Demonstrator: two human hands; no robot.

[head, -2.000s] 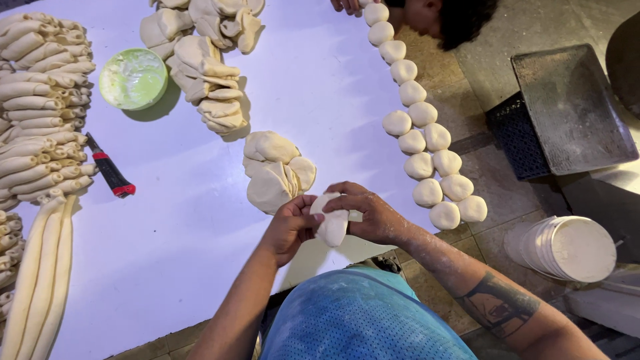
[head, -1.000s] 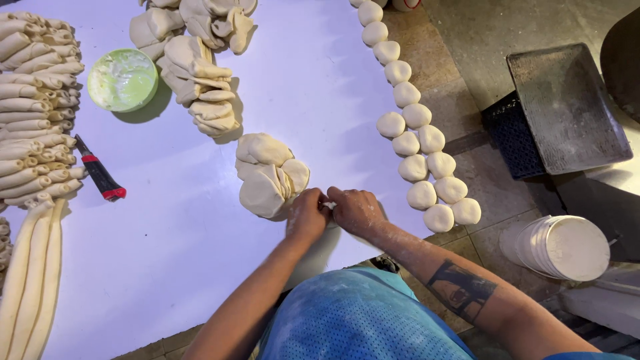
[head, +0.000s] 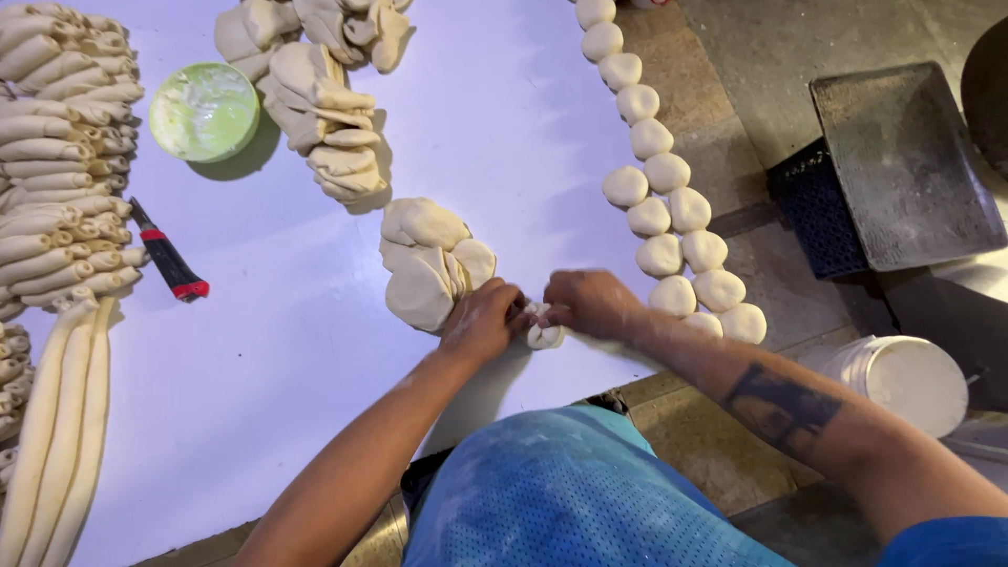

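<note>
Between my two hands is a small piece of pale dough [head: 543, 335], its top gathered in folds. My left hand [head: 484, 315] pinches its left side, and my right hand [head: 591, 303] pinches it from the right. The fingertips partly hide the dough. Just beyond my left hand lies a pile of flattened dough pieces [head: 421, 287] on the white table [head: 307, 378]. To the right of my right hand, rounded dough balls [head: 660, 256] run in a line, doubled at its near end, along the table's right edge; my right forearm partly covers the nearest ones.
More folded dough pieces [head: 315, 87] lie farther back, beside a green bowl [head: 205, 112] with white residue. A red and black knife [head: 169, 260] rests near stacked dough rolls [head: 47, 173] and long dough strips [head: 59, 441]. Off the table stand a metal tray [head: 906, 165] and a white bucket [head: 917, 386].
The dough between my hands was a flat, folded piece two seconds ago and is now gathered into a small bundle, lower over the table. A person's head at the far right edge has left the view.
</note>
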